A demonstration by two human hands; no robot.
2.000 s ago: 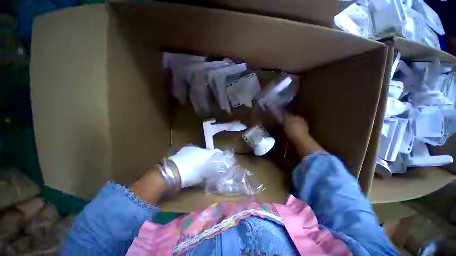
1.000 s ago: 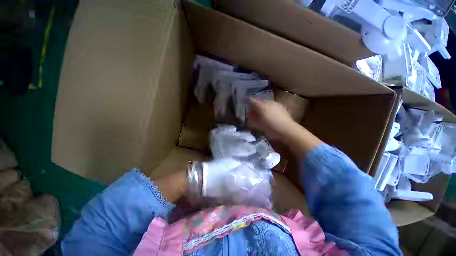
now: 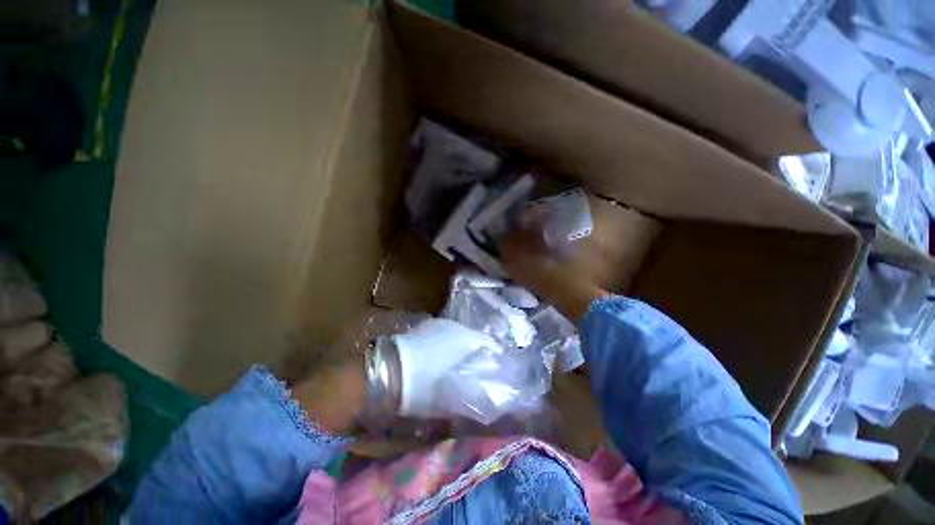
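Observation:
Several white plastic housings (image 3: 470, 228) lie in a row at the far side inside an open brown carton (image 3: 733, 292). My bare right hand (image 3: 543, 246) is blurred and reaches in among them beside a housing with a square window (image 3: 570, 217); I cannot tell whether it grips one. My gloved left hand (image 3: 451, 371) is at the near side of the carton with a crumpled clear bag (image 3: 507, 385) over and around its fingers. More white parts (image 3: 494, 308) show just beyond the glove, partly under clear film; the left fingers are hidden.
A second carton with many white housings (image 3: 877, 385) stands at the right. More loose white parts with round discs (image 3: 856, 113) are piled at the top right. The near carton's large flap (image 3: 231, 195) spreads left. Brown bundles (image 3: 67, 441) lie on the green floor at lower left.
White parts beyond my glove now lie closer together, under or beside the bag. My right hand has moved from the right side to the row of housings. The view has shifted.

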